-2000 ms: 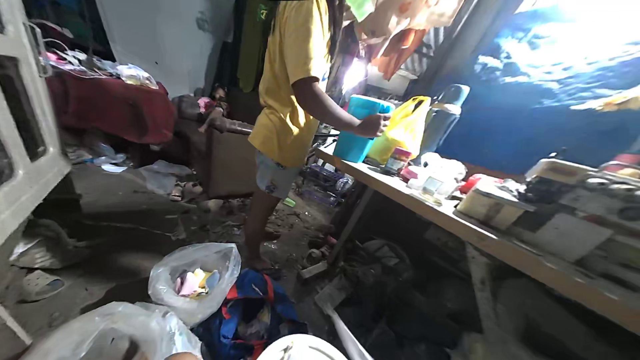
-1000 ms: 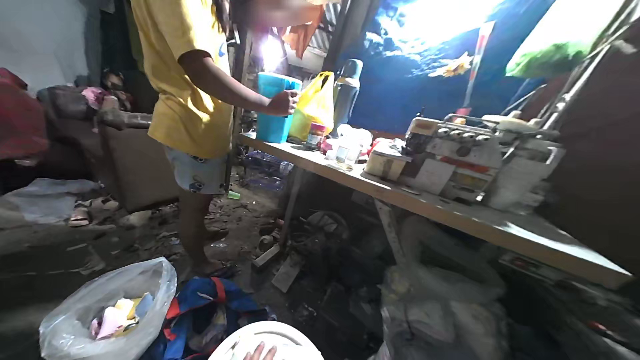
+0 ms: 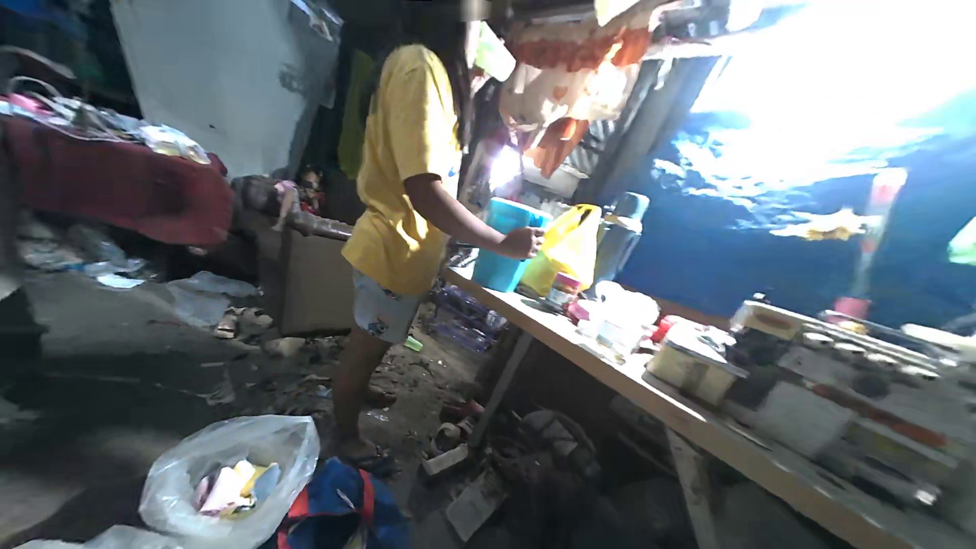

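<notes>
Neither my left hand nor my right hand shows in the head view. A person in a yellow shirt [image 3: 412, 168] stands by the near side of a wooden table [image 3: 564, 335], one hand at a turquoise plastic container [image 3: 496, 263]. Beside it are a yellow plastic bag [image 3: 576, 244] and a grey-blue flask [image 3: 619, 242]. Small tubs and a cream box [image 3: 692, 366] stand farther right along the tabletop, then a sewing machine [image 3: 846, 404], blurred. At the lower left, an open clear plastic bag [image 3: 179, 488] holds fabric scraps [image 3: 236, 488].
A blue and red bag [image 3: 347, 499] lies on the floor beside the clear bag. Shoes and clutter [image 3: 450, 450] lie under the table. A brown armchair [image 3: 316, 282] and a red-covered surface [image 3: 114, 183] stand at the back left. A blue sheet [image 3: 747, 259] hangs behind the table.
The view swung right and then back left. A hand seen at the white round lid or container at the bottom one second ago is out of view now, as is that container.
</notes>
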